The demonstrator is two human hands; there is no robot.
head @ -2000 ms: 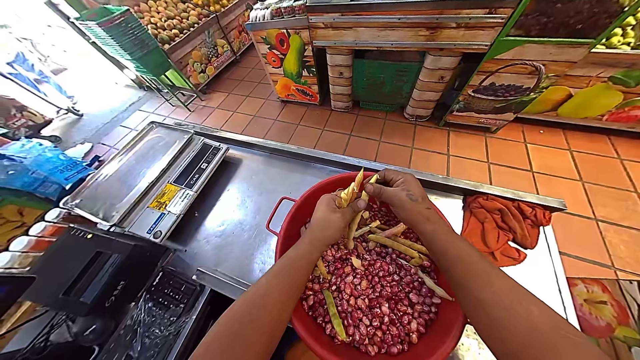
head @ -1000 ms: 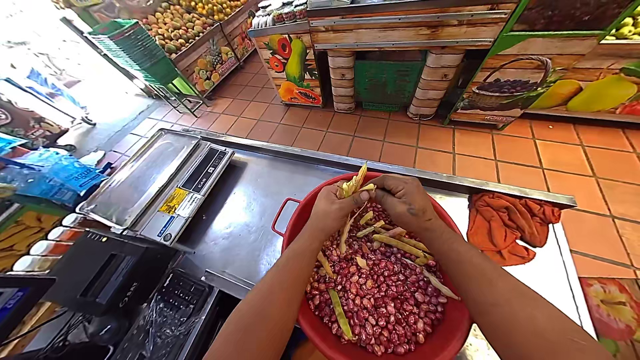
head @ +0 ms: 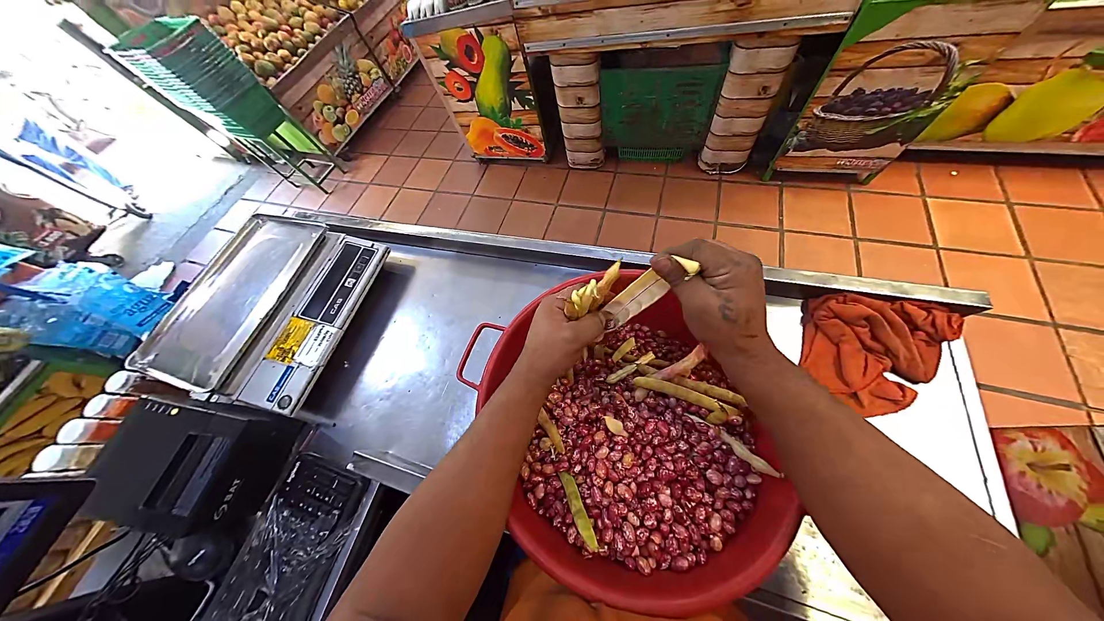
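A red plastic basin (head: 655,595) holds many red-and-white speckled shelled beans (head: 638,483), with several yellow-green bean pods (head: 681,392) lying on top. Over the basin's far side, my left hand (head: 565,332) is closed around a bunch of pale yellow pods (head: 595,291). Just to its right, my right hand (head: 716,289) grips one end of an opened, pale bean pod (head: 642,297), whose other end meets my left thumb. The palm sides of both hands are hidden.
The basin rests at a steel counter (head: 431,345) with a raised far edge. Left stand a CAS scale (head: 302,332), a black printer (head: 185,466) and a plastic-covered keyboard (head: 293,535). An orange cloth (head: 871,345) lies on the right. Green crates (head: 198,73) are stacked beyond the counter.
My hands, close together over the pods before, are now farther apart, with an opened pod stretched between them. The bunch stays in my left hand.
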